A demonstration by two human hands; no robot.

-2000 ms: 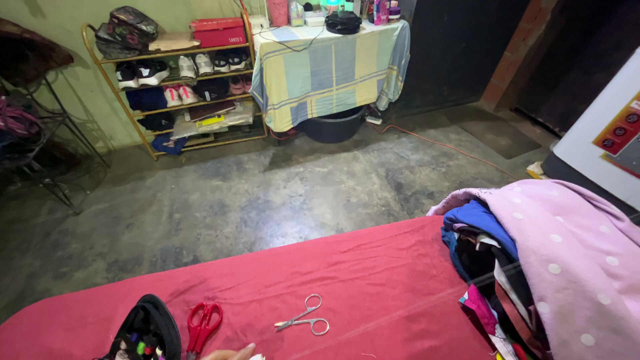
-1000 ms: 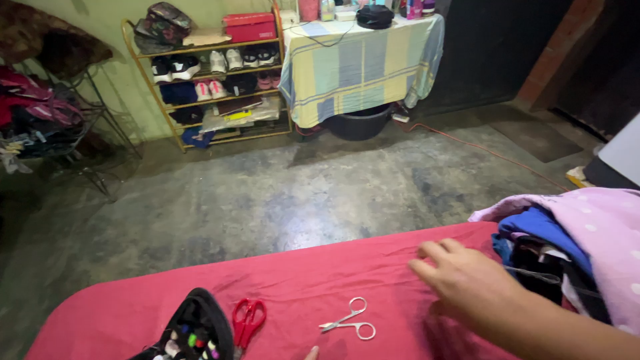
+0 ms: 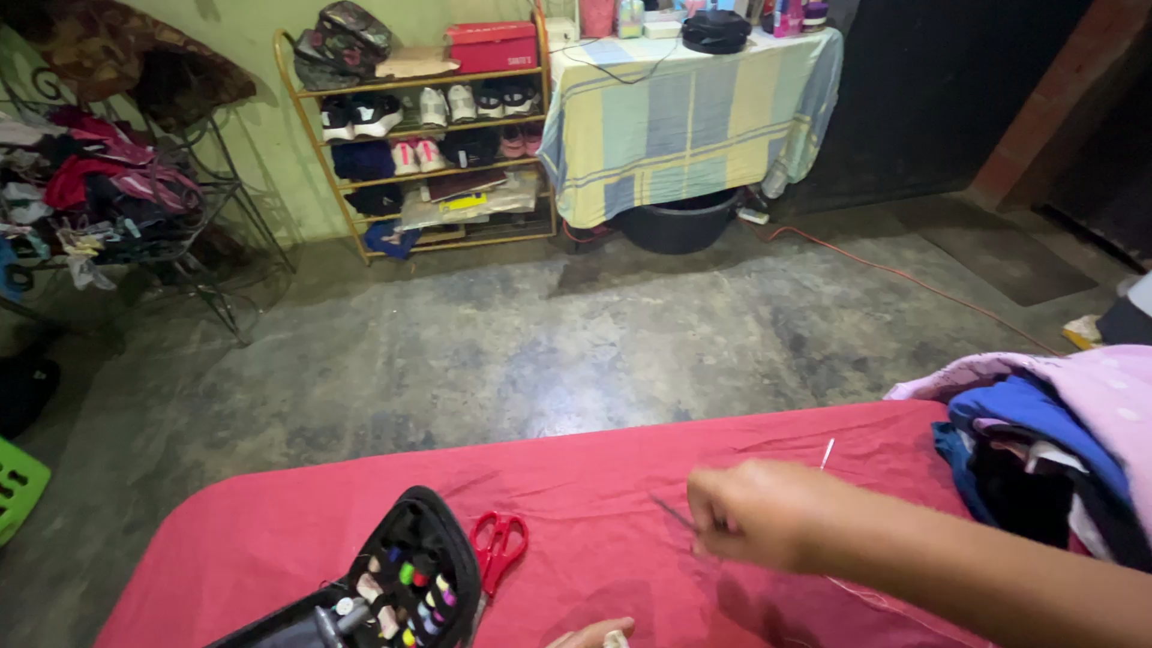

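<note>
Above the red cloth (image 3: 378, 490), my right hand (image 3: 751, 513) is closed on small metal scissors (image 3: 673, 511), whose thin blades point to the upper left; the handles are hidden in the fingers. At the bottom edge shows part of my left hand (image 3: 594, 634), with a small pale object (image 3: 616, 639) at its fingers, too little in view to name. Red-handled scissors (image 3: 498, 549) lie beside an open black zip sewing case (image 3: 432, 558) with colored thread spools. Pale thread (image 3: 868, 594) runs below my right forearm.
At right, clothes (image 3: 1035, 405) bulge from a pink dotted fabric (image 3: 1107, 405). Beyond the concrete floor stand a shoe rack (image 3: 432, 135), a table draped in checked cloth (image 3: 684, 126) above a black tub (image 3: 679, 220), and a chair heaped with clothes (image 3: 99, 180). An orange cord (image 3: 900, 270) crosses the floor.
The small scissors lay on the red cloth in both earlier frames; now my right hand has them lifted. That hand came in from the right and has moved further left. The view has shifted left.
</note>
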